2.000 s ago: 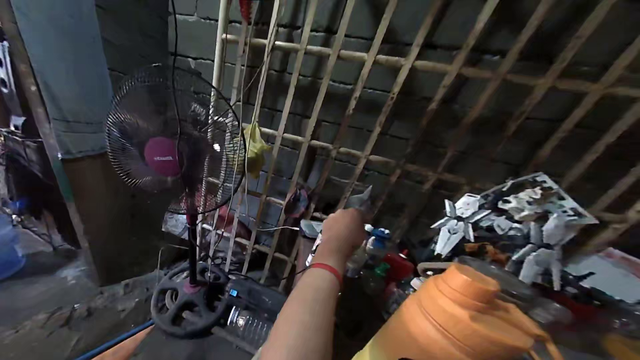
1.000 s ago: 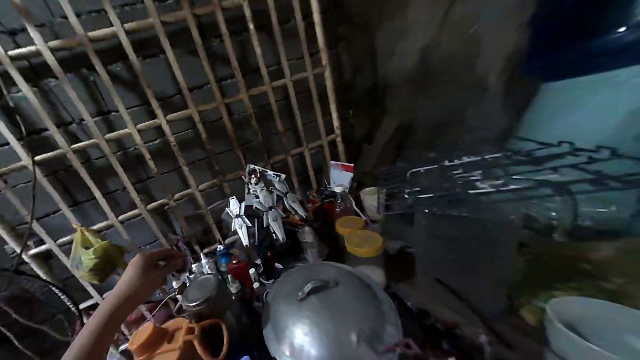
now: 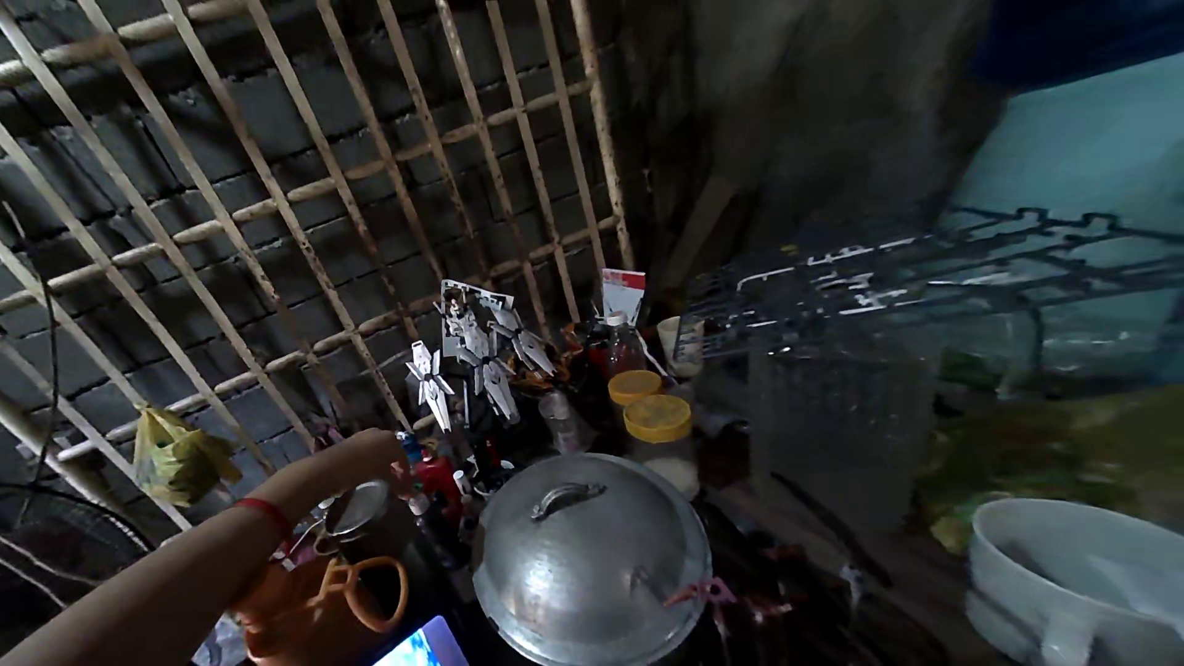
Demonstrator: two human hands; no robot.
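From the lower left my left hand (image 3: 375,455), with a red band at the wrist, reaches over the crowded surface. Its fingertips are beside a small blue-topped bottle (image 3: 409,448) and close to a red bottle (image 3: 437,481); whether they grip anything is unclear. Beneath the forearm stand an orange plastic jug (image 3: 301,601) with a looped handle and a round metal-lidded container (image 3: 359,509). A white robot model figure (image 3: 481,356) stands behind the bottles. To the right sits a large metal pot lid (image 3: 592,555). My right hand is out of view.
Yellow-lidded jars (image 3: 658,419) stand behind the pot lid. A lit screen (image 3: 421,647) shows at the bottom edge. A metal lattice (image 3: 319,185) lines the wall, with a yellow plastic bag (image 3: 180,453) hanging at left. At right are a dark rack (image 3: 860,277) and a white tub (image 3: 1064,555).
The view has swung right from the fan, bringing the pot lid, jars and rack into sight. My left hand remains stretched out near the small bottles. The lit screen now shows at the bottom edge.
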